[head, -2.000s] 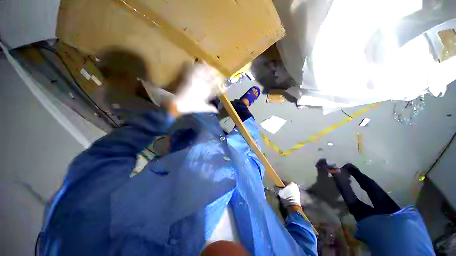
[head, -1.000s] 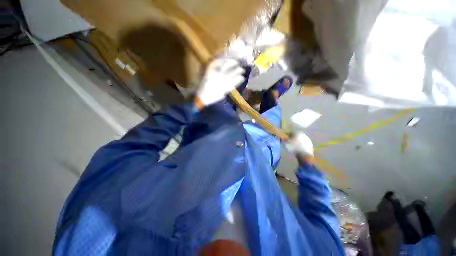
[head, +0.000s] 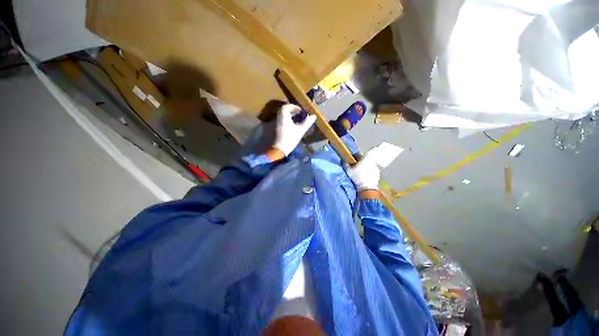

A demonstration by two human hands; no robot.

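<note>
A long narrow brown strip, like a wooden bar or folded cardboard (head: pixel 328 134), slants from the carton's lower edge down to the right past my right arm. My right hand (head: pixel 364 174), in a white glove, is closed around its middle. My left hand (head: pixel 289 131), also gloved, is beside the upper part of the strip, fingers curled but apart; it does not grip the strip. A large brown carton (head: pixel 256 39) with tape along its seam fills the top, beyond my hands. The strip's upper end overlaps the carton's lower edge; contact is unclear.
White sheets or bags (head: pixel 499 72) are heaped at the upper right. Clear plastic (head: pixel 450 289) lies at the lower right. A cable and cardboard pieces (head: pixel 125 72) lie at the left. Yellow tape (head: pixel 460 167) marks the grey floor (head: pixel 486 216). A person's legs (head: pixel 561 295) show at the lower right.
My left hand has come off the strip. My right hand has moved up and left to the strip's middle. The other person's legs now show farther towards the lower right corner.
</note>
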